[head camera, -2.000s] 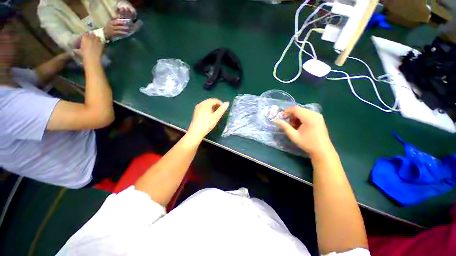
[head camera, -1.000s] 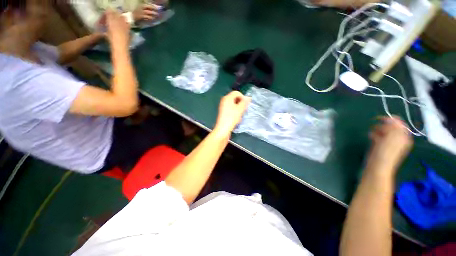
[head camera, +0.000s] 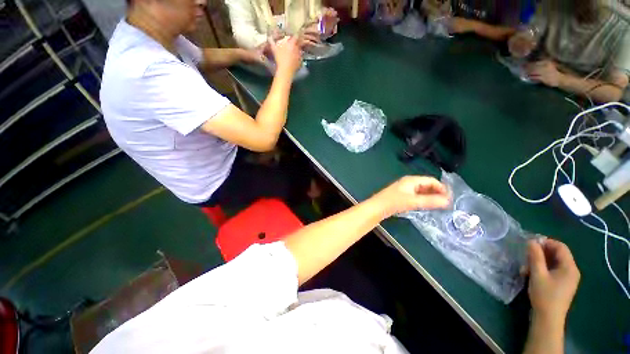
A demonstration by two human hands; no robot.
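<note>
A clear plastic bag lies flat on the green bench by its front edge. A round clear plastic part with a small white piece at its middle shows at the bag; whether it is inside or on top is unclear. My left hand is over the bag's upper left end, fingers curled; its grip is unclear. My right hand is at the bag's right end, thumb and fingers close to the film; whether they pinch it is unclear.
A crumpled bagged part and a black strap piece lie behind the bag. White cables and a power strip are at right. A person sits at left beside a red stool; others sit across the bench.
The camera has turned left, so the bench shows further right. My right hand, which was away from the bag, is back at its right end. The round part shows more clearly.
</note>
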